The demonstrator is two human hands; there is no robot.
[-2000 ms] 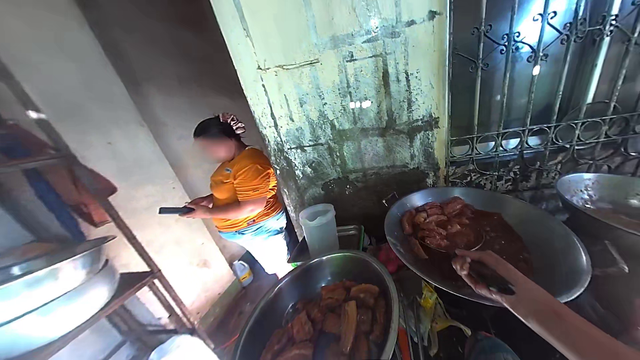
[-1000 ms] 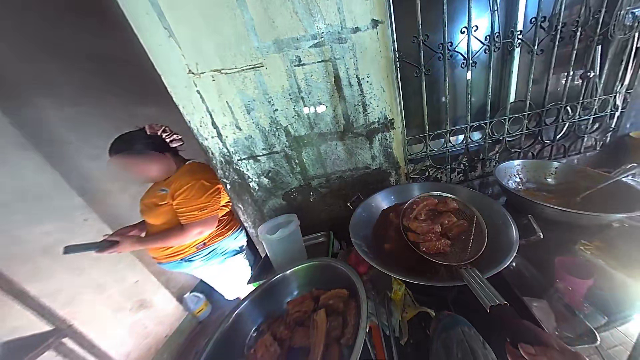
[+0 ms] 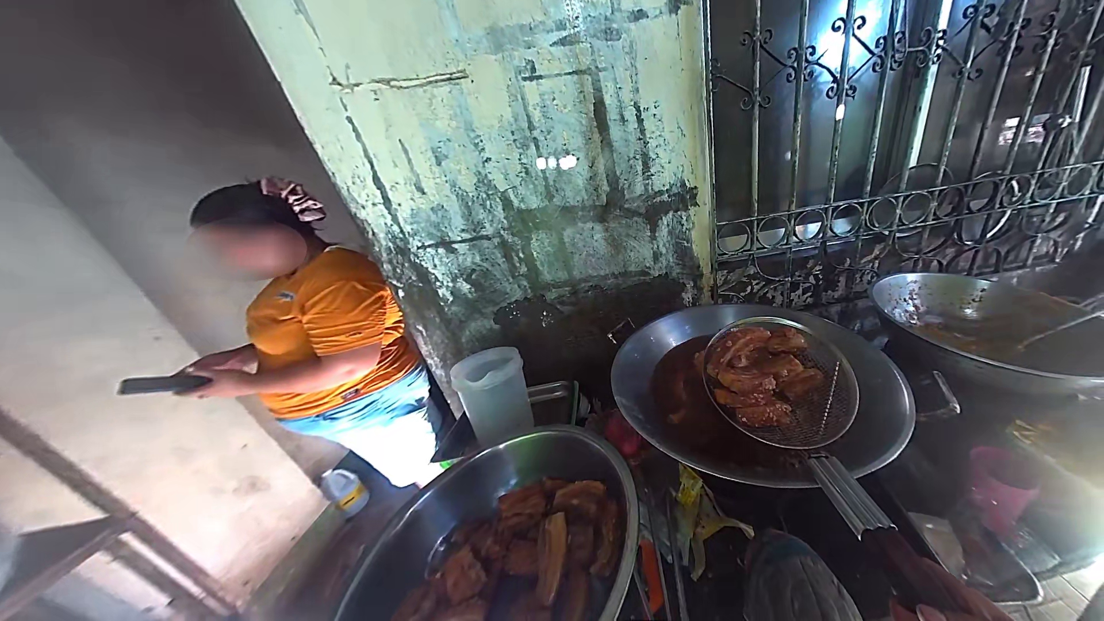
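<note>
A round wire-mesh skimmer (image 3: 832, 405) with browned meat pieces (image 3: 759, 375) in it is over a wide metal wok (image 3: 634, 388) of dark liquid. Its handle runs down to the lower right, where my right hand (image 3: 953, 595) is shut around the dark grip, partly cut off by the frame edge. To the left of the wok, a large metal basin (image 3: 628, 509) contains more browned meat chunks (image 3: 522, 552). My left hand is out of view.
A person in an orange shirt (image 3: 328, 315) stands at left with a dark flat object. A translucent plastic pitcher (image 3: 493, 392) stands behind the basin. At right are a second wok (image 3: 897, 323) and a pink cup (image 3: 1000, 487). Behind are a stained wall and a metal grille.
The skimmer of meat has moved up from low in the wok, where its mesh was hardly visible, and its handle now points lower right. My right hand has moved toward the bottom edge.
</note>
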